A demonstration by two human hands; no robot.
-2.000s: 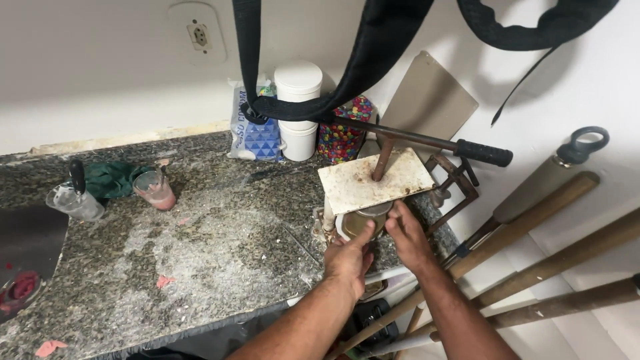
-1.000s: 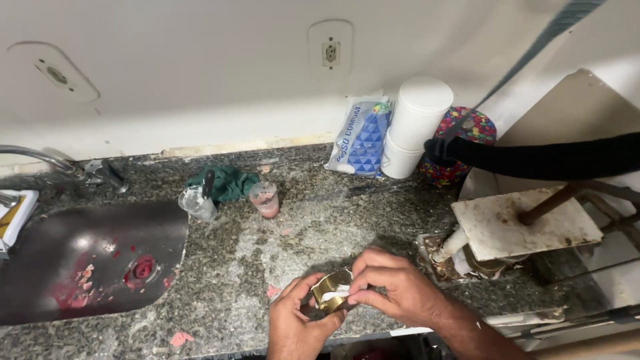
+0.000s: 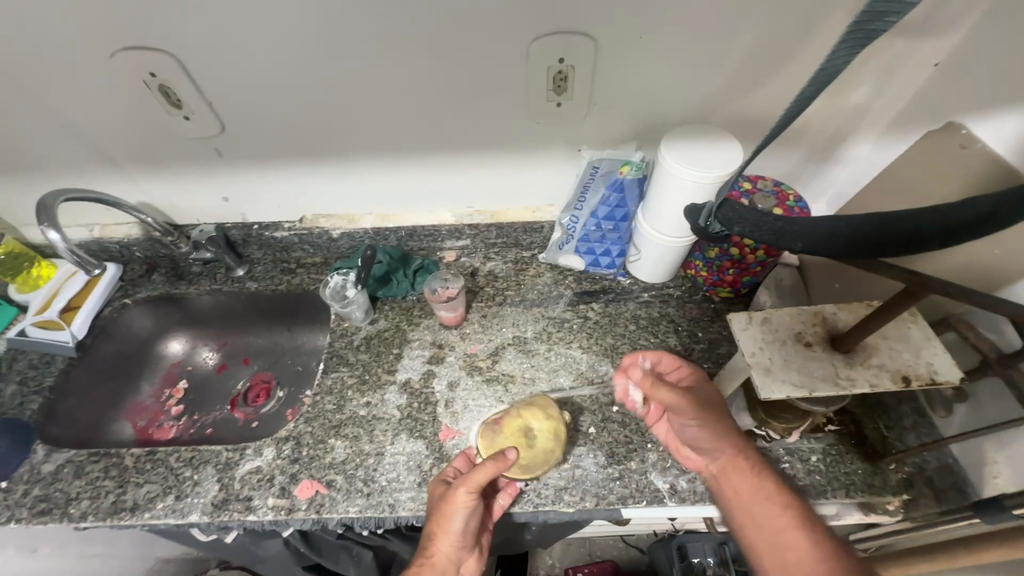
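My left hand (image 3: 476, 496) grips a brass dental flask (image 3: 528, 436) by its edge near the counter's front, thumb on its flat face. To its right, my right hand (image 3: 668, 408) is raised over the granite counter, thumb against the fingers, with a small whitish piece (image 3: 638, 392) pinched at the fingertips. Behind the flask stand a plastic cup with pink material (image 3: 446, 300) and a cloudy plastic cup (image 3: 348, 298) with a dark-handled tool in it, beside a green cloth (image 3: 392, 272).
A stained sink (image 3: 192, 368) with a chrome faucet (image 3: 120, 208) is at left. A plaster bag (image 3: 596, 212), stacked white tubs (image 3: 688, 184) and a colourful container (image 3: 744, 232) stand behind. At right is a press with a white plate (image 3: 844, 348); a black strap (image 3: 864, 228) hangs above it.
Two seconds ago both hands were at the flask beneath the press plate. A second ago both held it over the counter; since then my right hand has moved off to the right. The view has swung left.
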